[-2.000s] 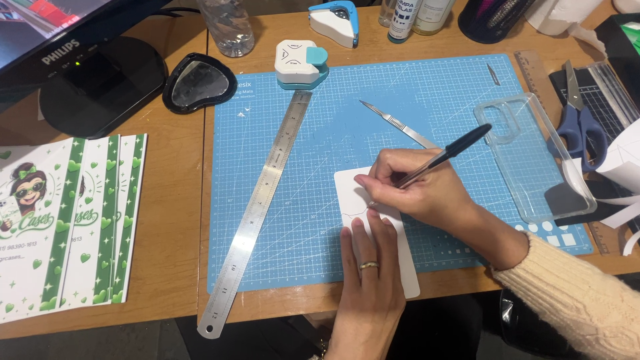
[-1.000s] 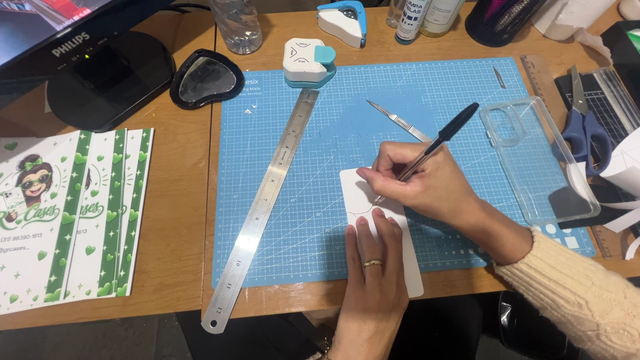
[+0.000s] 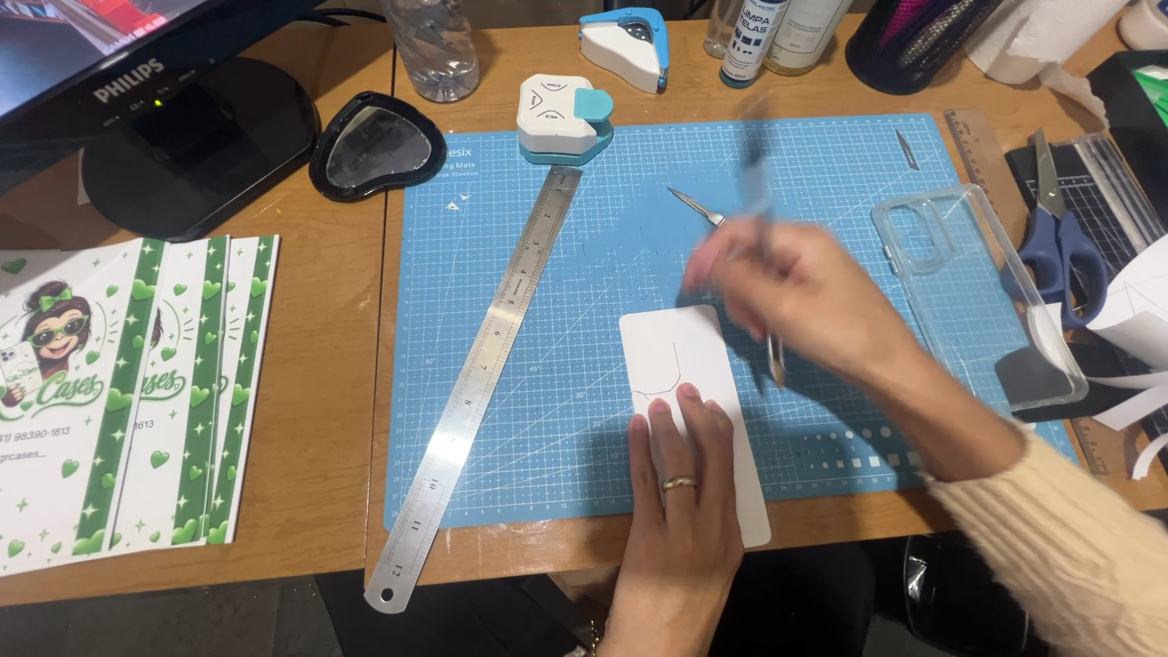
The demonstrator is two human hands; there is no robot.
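Observation:
My left hand (image 3: 680,484), with a ring on one finger, lies with its fingertips flat on a white rounded card (image 3: 662,347) that bears a curved pen line. To the upper right, my right hand (image 3: 785,283) is blurred and holds a dark ballpoint pen (image 3: 756,151) upright over the blue cutting mat (image 3: 602,246). A craft knife (image 3: 695,207) lies beneath that hand, its blade showing and part of its handle hidden. Left of the card, a steel ruler (image 3: 484,365) lies slantwise. A clear phone case (image 3: 967,283) rests at the mat's right side.
Blue-handled scissors (image 3: 1058,255) lie right of the case. Behind the mat stand a white corner punch (image 3: 555,114), a tape dispenser (image 3: 625,50), a water bottle (image 3: 433,46) and spray bottles (image 3: 750,41). A monitor (image 3: 182,146) and printed bags or sheets (image 3: 64,456) are at left.
My right hand has lifted off the card and moved up and to the right with the pen, uncovering the drawn line. My left hand stays on the card.

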